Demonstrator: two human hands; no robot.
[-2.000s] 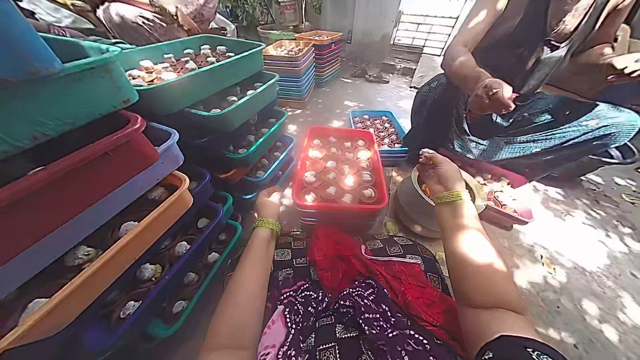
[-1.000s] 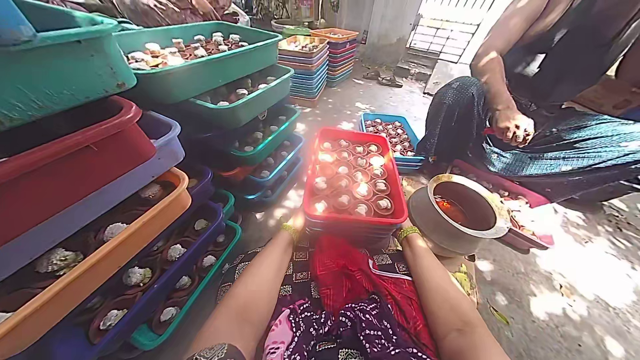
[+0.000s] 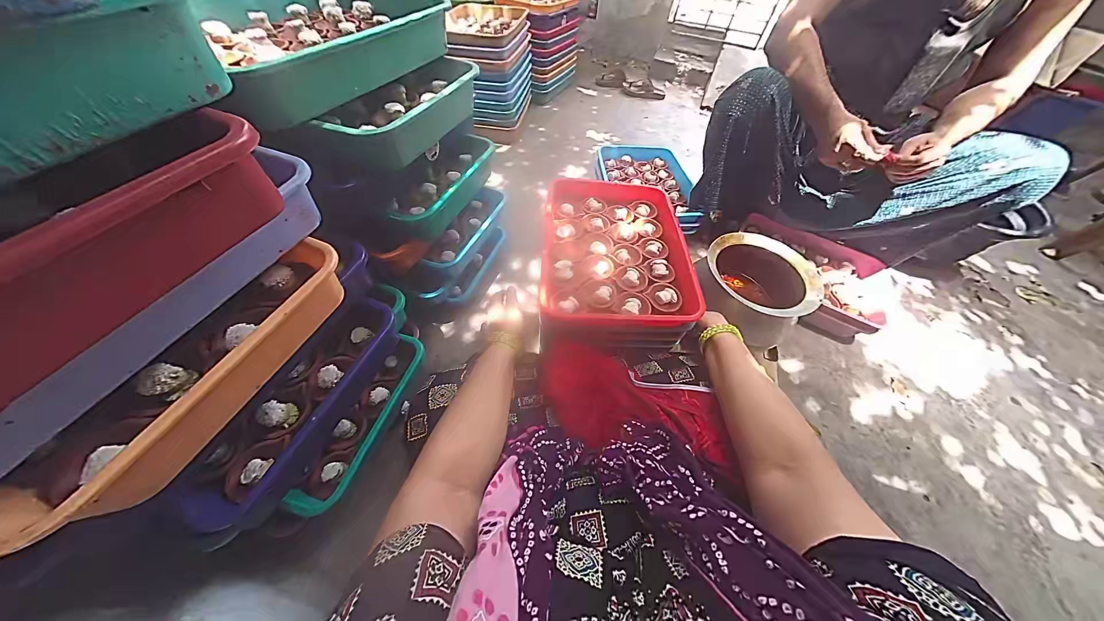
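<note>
In front of me stands a stack of trays, topped by a red plastic tray with rows of small clay cups, each holding a whitish lump. My left hand is at the stack's left side, blurred by glare. My right hand is at its near right corner, mostly hidden behind the wrist and the tray. Whether the fingers grip the stack cannot be told. Just right of the stack is a metal pot with dark liquid and something orange inside.
Tall stacks of filled trays, including an orange tray and a green tray, crowd the left. A blue tray lies behind the red one. A co-worker's hands are at upper right, above a pink tray. More stacks stand farther back.
My right hand has left the pot's rim, where it held a small whitish thing, for the stack's right side. The co-worker's hands have come together.
</note>
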